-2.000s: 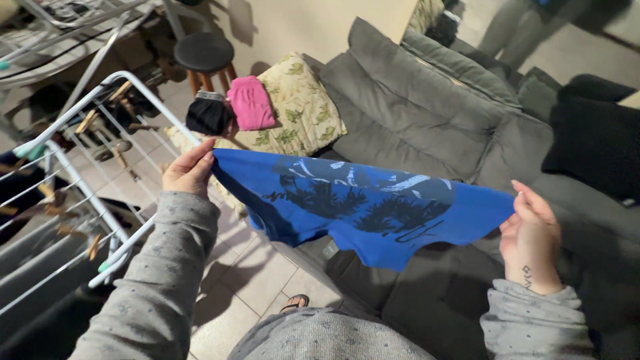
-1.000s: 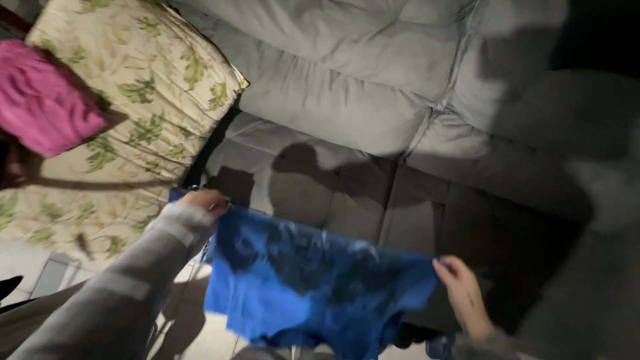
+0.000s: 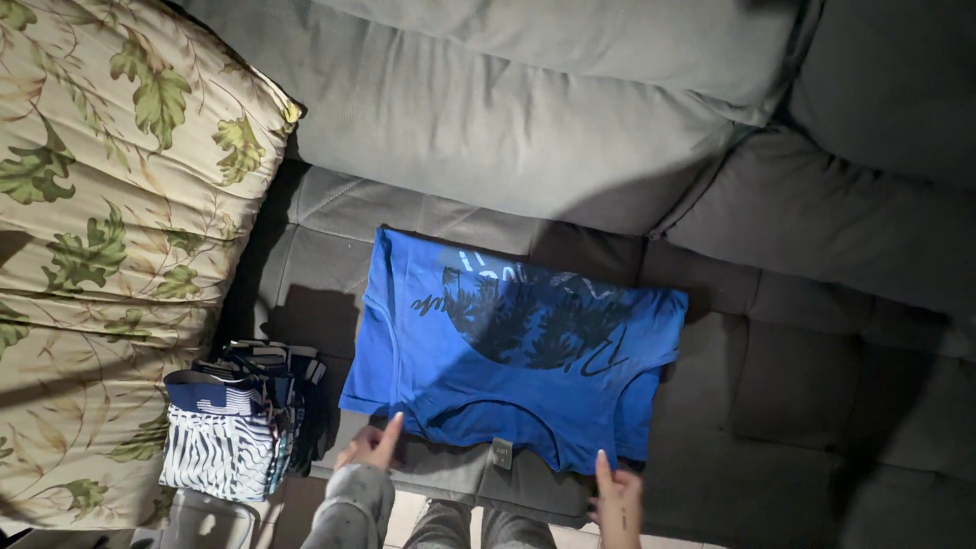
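Observation:
A blue sleeveless shirt with a dark palm-tree print and lettering lies on the seat of a grey sofa, its upper part folded under or out of sight, neckline towards me. My left hand is at the shirt's near left shoulder, index finger extended by the edge. At the near right shoulder is my right hand, its index fingertip at the fabric. Whether either hand pinches the cloth cannot be told.
Left of the shirt, folded patterned garments are stacked near the sofa's front edge. A leaf-patterned cushion fills the left side. The grey sofa backrest rises behind the shirt. My legs are at the front edge.
The blue shirt, stretched between both hands before, now lies on the sofa seat. My hands have come to its near edge. The view has moved closer to the sofa.

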